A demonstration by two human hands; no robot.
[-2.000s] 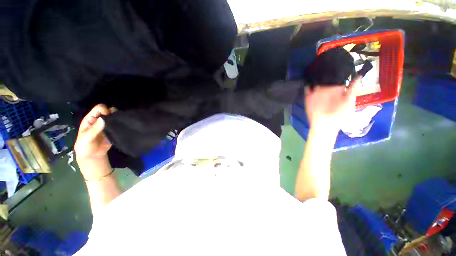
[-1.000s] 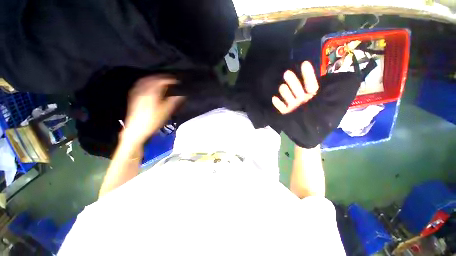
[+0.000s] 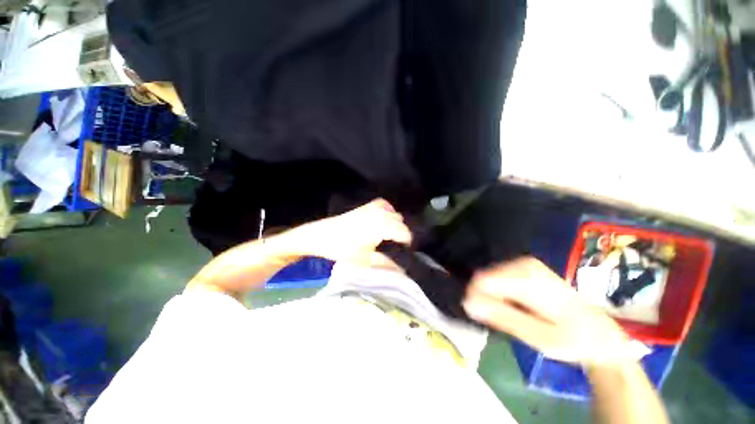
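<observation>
A large black garment piece [image 3: 331,83] covers the table edge and hangs down over my lap. My left hand [image 3: 372,234] is in front of my waist and pinches a dark edge of the cloth. My right hand [image 3: 530,302] is to the right, slightly blurred, with its fingers on the end of the same narrow dark cloth part [image 3: 430,277]. The cloth part runs between both hands. The fingertips of my right hand are partly hidden, but they appear closed on the cloth.
The white table [image 3: 571,124] has a worn front edge and holds black-handled shears [image 3: 708,112] at the upper right. A red basket [image 3: 699,290] with scraps sits below on a blue crate [image 3: 563,377]. Blue crates and a wooden frame [image 3: 108,178] stand at the left.
The view has turned, showing more of the table. My left hand has moved right to my waist and taken the cloth. My right hand has moved lower and turned over.
</observation>
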